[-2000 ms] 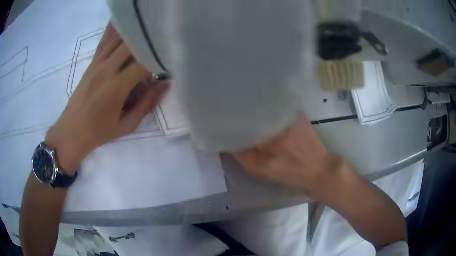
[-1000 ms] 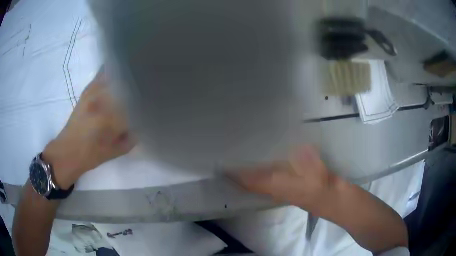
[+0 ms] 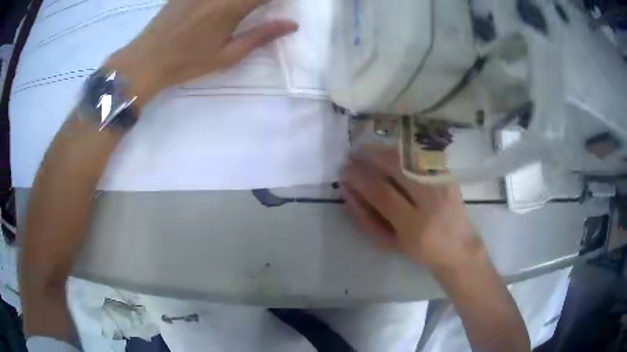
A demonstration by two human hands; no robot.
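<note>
A large white garment panel (image 3: 227, 148) with dark double stitch lines lies on the left of the machine table. Part of a stitched pocket outline (image 3: 302, 69) shows at the machine head's left side. My left hand (image 3: 199, 41) lies on the panel at the upper left, thumb stretched out; its far fingers are cut off by the top edge. My right hand (image 3: 405, 206) is below the sewing machine head (image 3: 399, 62), beside the panel's right edge. It is slightly blurred, and whether it holds cloth is hidden. The needle is not clearly visible.
A small pile of stitched white pieces (image 3: 525, 185) lies right of my right hand. The grey table (image 3: 206, 234) has a rounded front edge. White cloth (image 3: 234, 328) with a small dark motif lies below it. A pale curved bar (image 3: 481, 172) hangs from the machine.
The view has shifted, and the machine head no longer covers the middle. My left hand has moved up and right over the panel. The panel's front edge lies farther from the table's edge.
</note>
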